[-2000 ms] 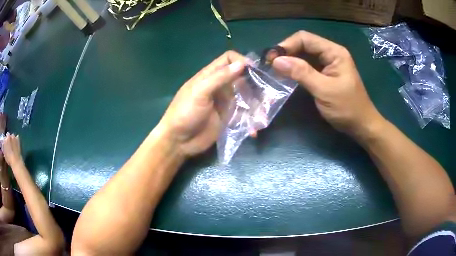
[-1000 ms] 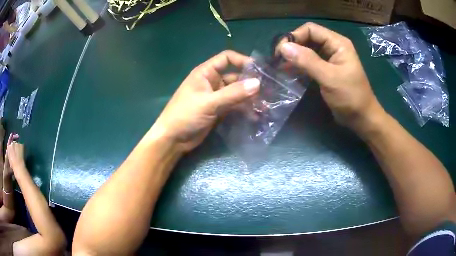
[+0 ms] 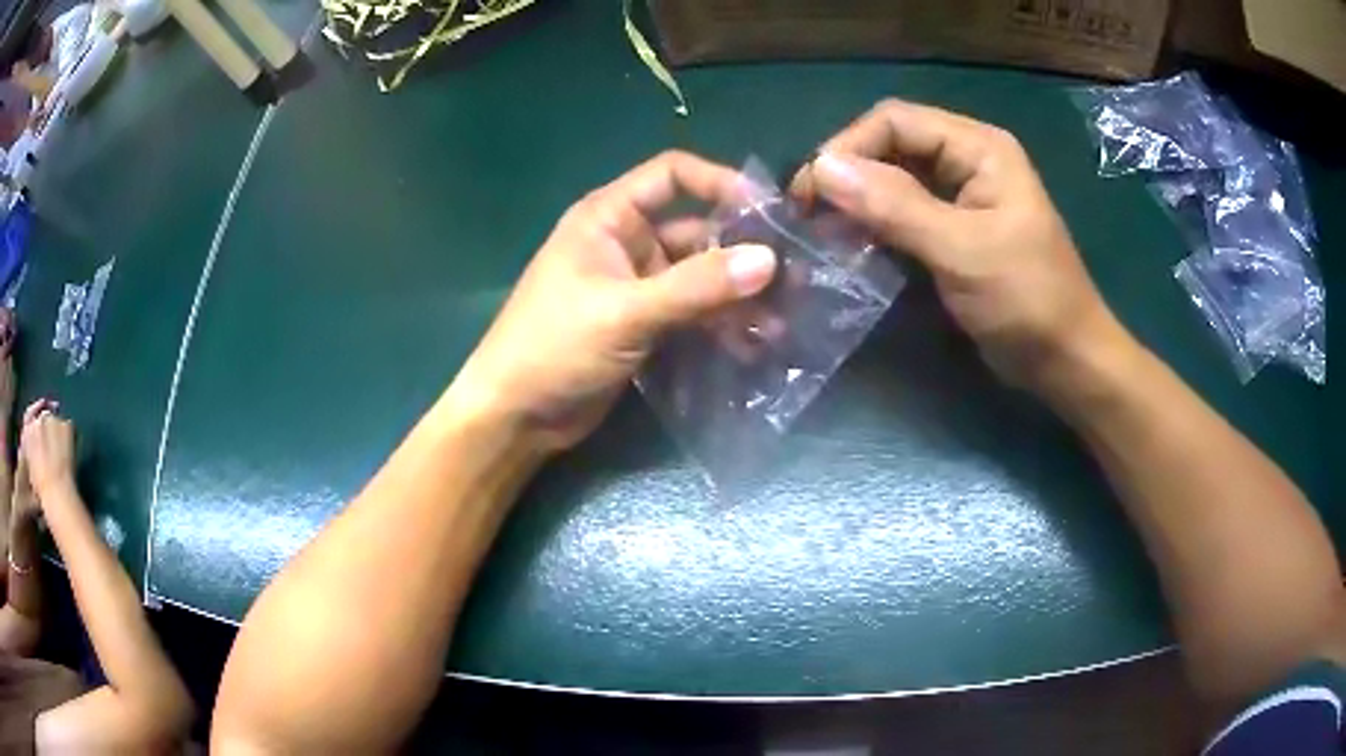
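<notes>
A clear zip-lock bag (image 3: 805, 318) hangs tilted above the table between my hands. My left hand (image 3: 627, 288) grips the bag by its upper left side between thumb and fingers, with some fingers seen through the film. My right hand (image 3: 960, 229) is at the bag's upper right edge, thumb and index finger pinched together at its mouth. A trace of something dark shows at those fingertips; the small black part is mostly hidden there, and I cannot tell how far it is inside the bag.
A loose pile of clear bags (image 3: 1247, 222) lies on the green table (image 3: 399, 266) at right. A brown carton (image 3: 915, 33) and yellow-green strips (image 3: 421, 33) are at the far edge. Small bags (image 3: 81, 315) lie at left, near another person's arm (image 3: 96, 561).
My right hand has come down to the bag's mouth since one second ago, and the dark part seen in its fingers is now mostly hidden. My left hand keeps its grip on the bag.
</notes>
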